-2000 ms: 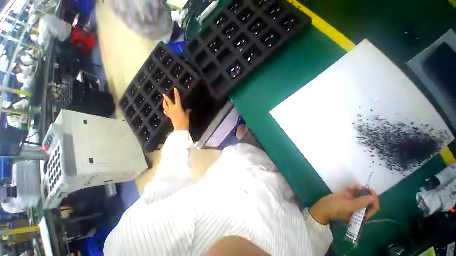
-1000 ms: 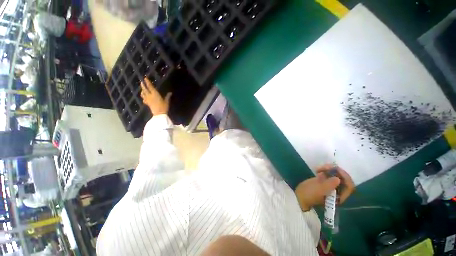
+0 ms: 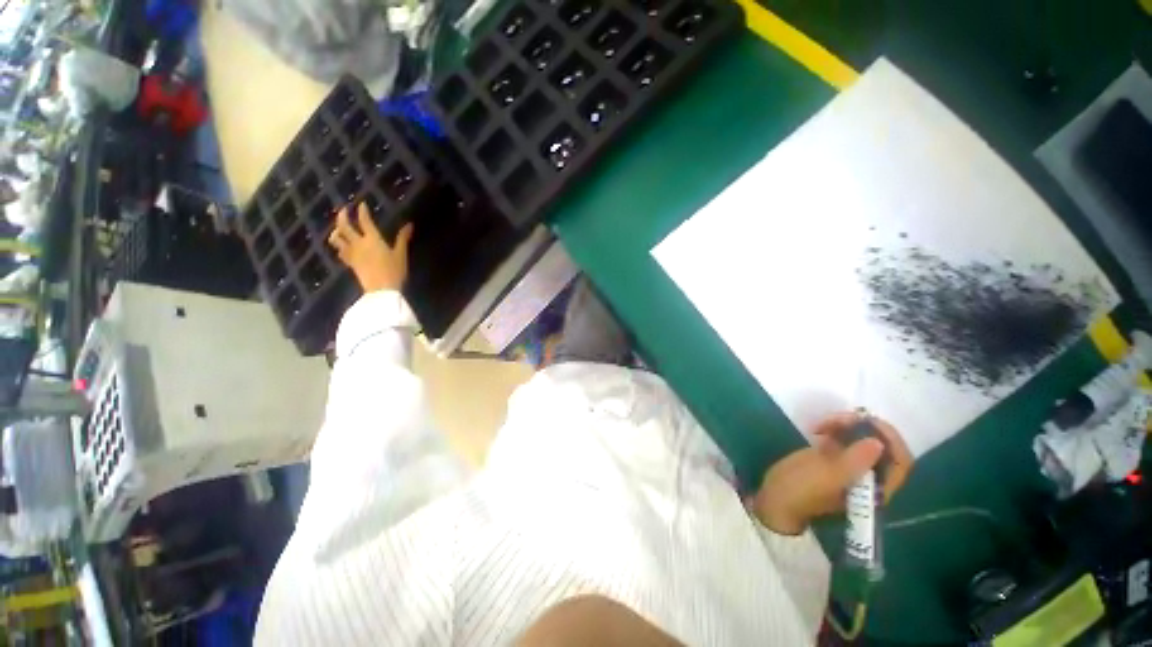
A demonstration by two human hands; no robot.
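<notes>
My left hand (image 3: 373, 253) is over the lower black blister tray (image 3: 281, 240) at the left, fingers spread over its pockets; whether the fingertips touch a housing cannot be told. Several pockets of this tray hold dark glossy housings. My right hand (image 3: 836, 477) holds the glue dispensing syringe (image 3: 863, 521) at the near corner of the white work sheet (image 3: 771, 272). The syringe has a white label, and its thin needle points away over the sheet. A loose scatter of tiny black parts (image 3: 998, 326) lies on the sheet's right side.
A second blister tray (image 3: 537, 108) with glossy housings stands behind, on the green mat (image 3: 670, 152). A white machine (image 3: 215, 392) is at the left. A crumpled white item (image 3: 1089, 436) and a black box with a yellow-green label (image 3: 1049, 616) are at the right. A dark pad (image 3: 1133, 158) lies far right.
The view has shifted. My left hand has stayed over the lower tray and reaches across its pockets. My right hand still holds the syringe by the sheet's near corner.
</notes>
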